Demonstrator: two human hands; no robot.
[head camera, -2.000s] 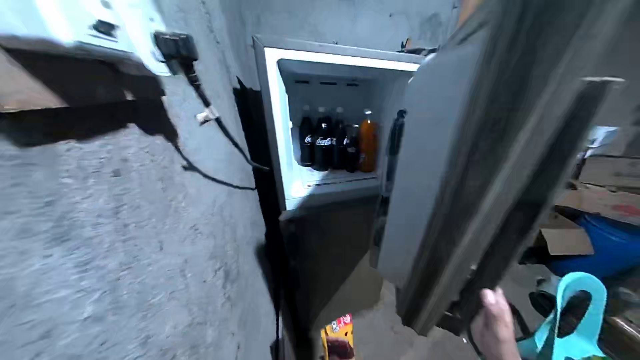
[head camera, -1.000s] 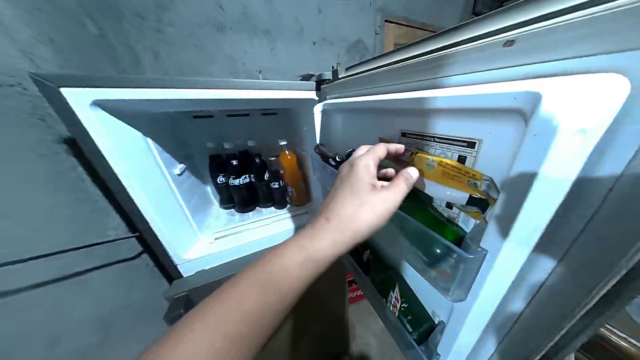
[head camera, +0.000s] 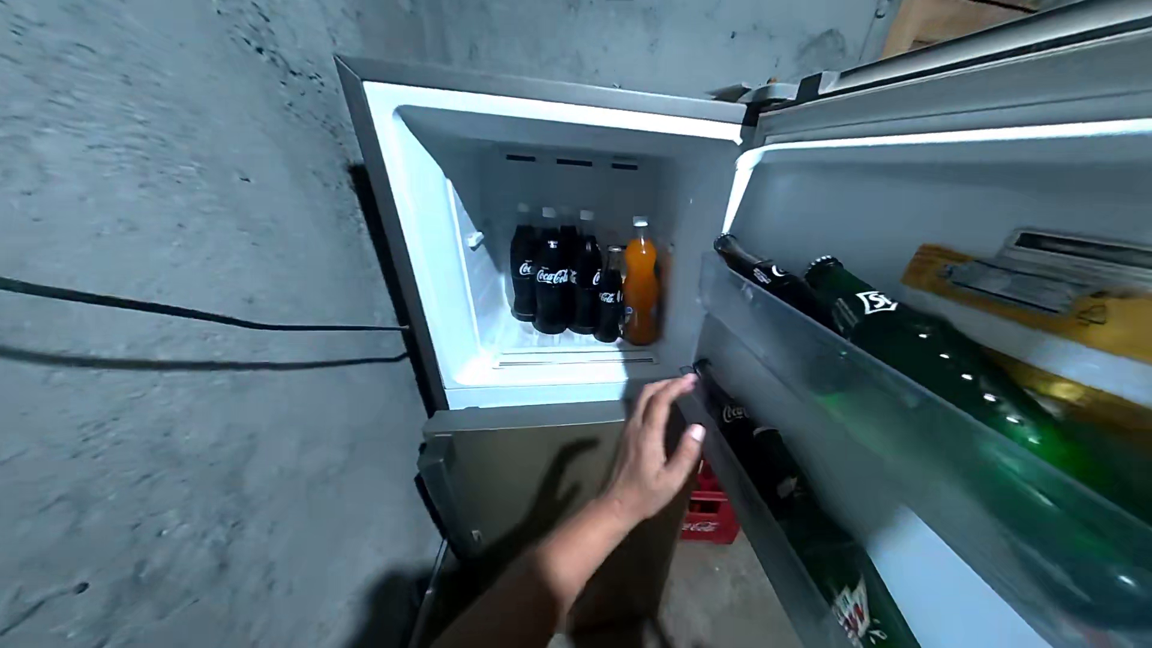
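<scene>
My left hand (head camera: 650, 454) reaches up from the bottom, fingers apart and holding nothing. Its fingertips are at the near end of the lower door shelf (head camera: 754, 522), beside the neck of a dark Coca-Cola bottle (head camera: 733, 414); whether they touch is unclear. A green glass bottle (head camera: 936, 346) and a dark bottle (head camera: 778, 286) lean in the upper door shelf (head camera: 864, 396). Inside the open compartment stand several dark Coca-Cola bottles (head camera: 552, 288) and an orange drink bottle (head camera: 641, 283). Another green bottle (head camera: 850, 576) is lower in the door. My right hand is out of view.
The open refrigerator door (head camera: 945, 184) fills the right side. Below the compartment is the shut lower door (head camera: 531, 477). A red crate (head camera: 711, 517) stands on the floor behind my hand. Two dark cables (head camera: 180, 310) run along the rough concrete wall (head camera: 180, 198) at left.
The freezer door is open wider than two seconds ago. My left hand has moved from the upper door shelf down to the end of the lower one. The view has shifted.
</scene>
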